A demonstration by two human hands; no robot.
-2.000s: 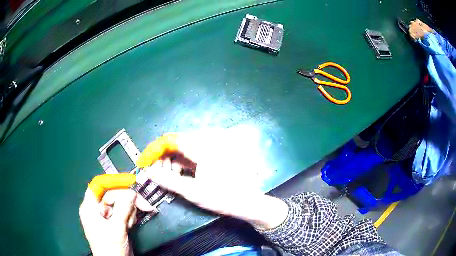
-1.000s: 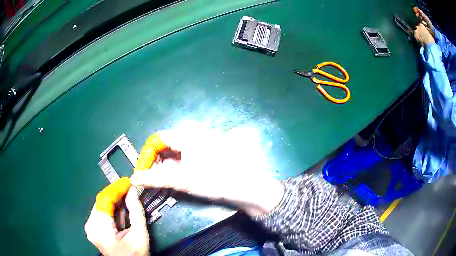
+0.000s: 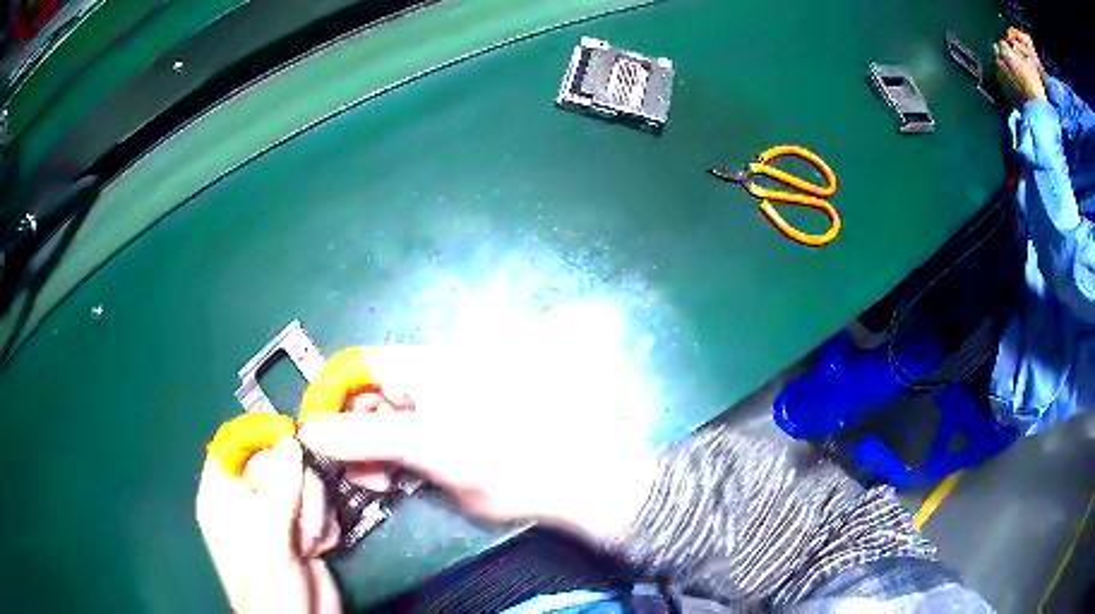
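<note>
A grey-silver housing [image 3: 267, 374] lies on the green bench at the lower left, its rectangular window at the upper end. Its slotted lower end is mostly hidden under my hands. My left hand [image 3: 267, 510], with an orange finger cot, is bent at the housing's left side, its fingertips pinched together. My right hand [image 3: 408, 438], also with an orange cot, reaches in from the right and is partly washed out by glare. The fingertips of both hands meet over the housing. Whatever is between them is too small and blurred to tell.
Orange-handled scissors [image 3: 793, 194] lie open at the upper right. A squarish grey block [image 3: 617, 84] lies farther up the bench. A narrow grey part [image 3: 902, 98] lies near a neighbouring worker's hand [image 3: 1019, 68] and blue sleeve. A blue stool [image 3: 829, 390] stands beyond the bench edge.
Both my hands have shifted slightly over the housing, with my right fingertips lower and further left. The neighbouring worker's hand has moved away from a dark object. The housing has hardly moved.
</note>
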